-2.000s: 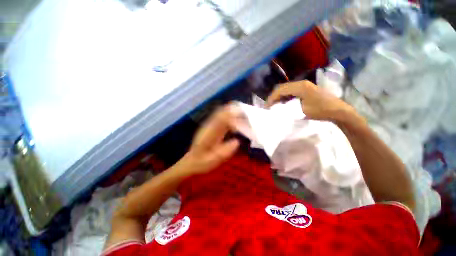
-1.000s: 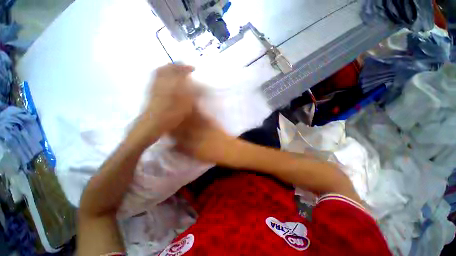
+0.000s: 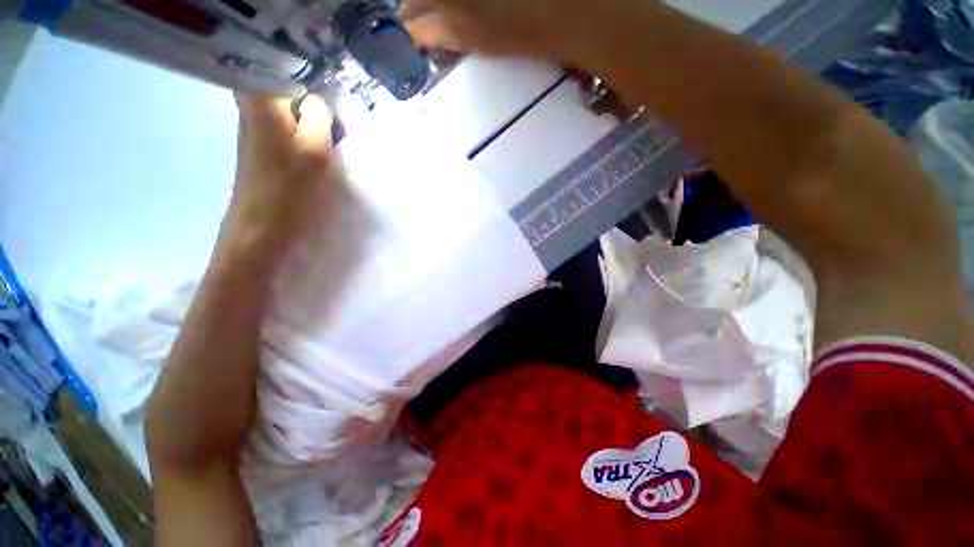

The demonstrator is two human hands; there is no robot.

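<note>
A white garment piece (image 3: 417,267) lies over the table's front edge and hangs down over my lap. Its upper end is under the sewing machine head (image 3: 214,37), in bright light. My left hand (image 3: 288,139) is on the cloth just left of the needle area, with its fingertips close to the presser foot; whether it pinches the cloth is unclear. My right hand (image 3: 427,24) is at the top, beside the machine head, mostly cut off or hidden, so its fingers cannot be made out.
A grey ruler edge (image 3: 598,182) runs along the table front. A crumpled white bundle (image 3: 710,321) lies right of my lap. Blue-grey cloth (image 3: 870,69) is at the far right, with more blue-grey pieces (image 3: 32,358) beyond the table's blue left edge.
My hands have moved apart and up to the machine head, my right arm now reaching across the upper right. The white piece now reaches under the head. The view has moved closer to the machine.
</note>
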